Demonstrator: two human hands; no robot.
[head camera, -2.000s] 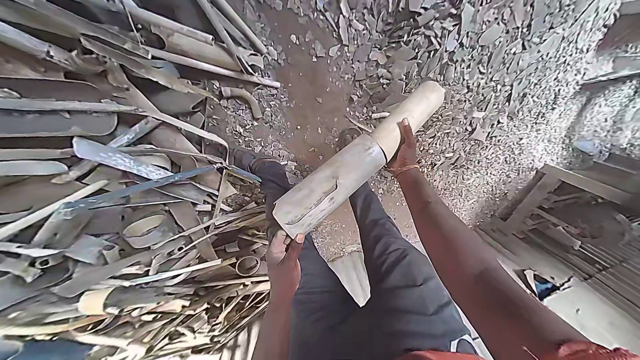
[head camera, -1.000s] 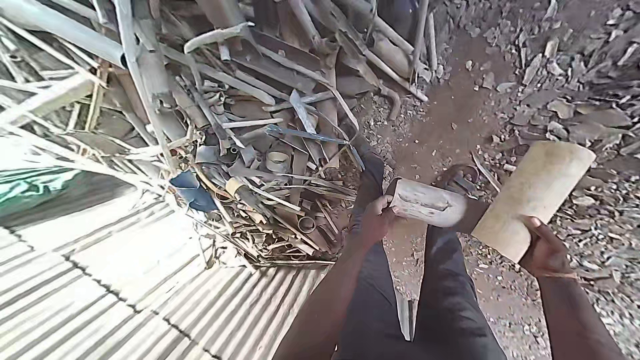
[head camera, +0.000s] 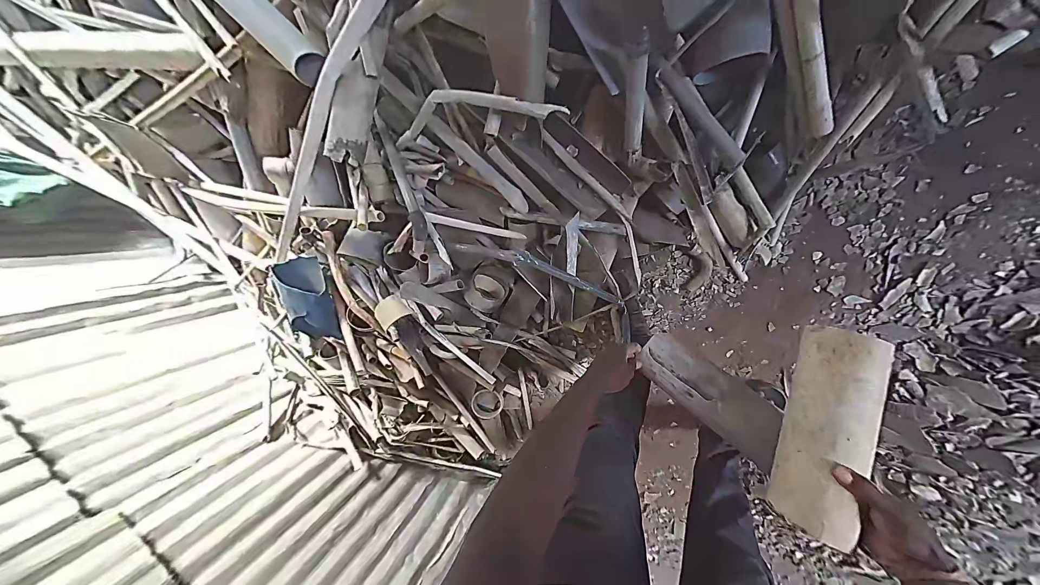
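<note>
My left hand (head camera: 621, 367) grips the left end of a long, worn plastic pipe piece (head camera: 719, 402), which slants down to the right above my legs. My right hand (head camera: 894, 520) holds a wider, cream curved pipe piece (head camera: 837, 431) by its lower right edge, the thumb on its face. The cream piece overlaps the right part of the long piece and hides some of it. Whether the two touch cannot be told.
A heap of pipe offcuts and strips lies ahead and to the left, with a blue scrap (head camera: 307, 296) and a pale ring (head camera: 487, 404) in it. Corrugated sheeting (head camera: 162, 422) spans the lower left. Chips and shards (head camera: 959, 341) cover the ground at right.
The cream piece has turned more upright in my right hand, and more of the long piece shows. Two seconds ago both pieces lay in one line. The view has swung left.
</note>
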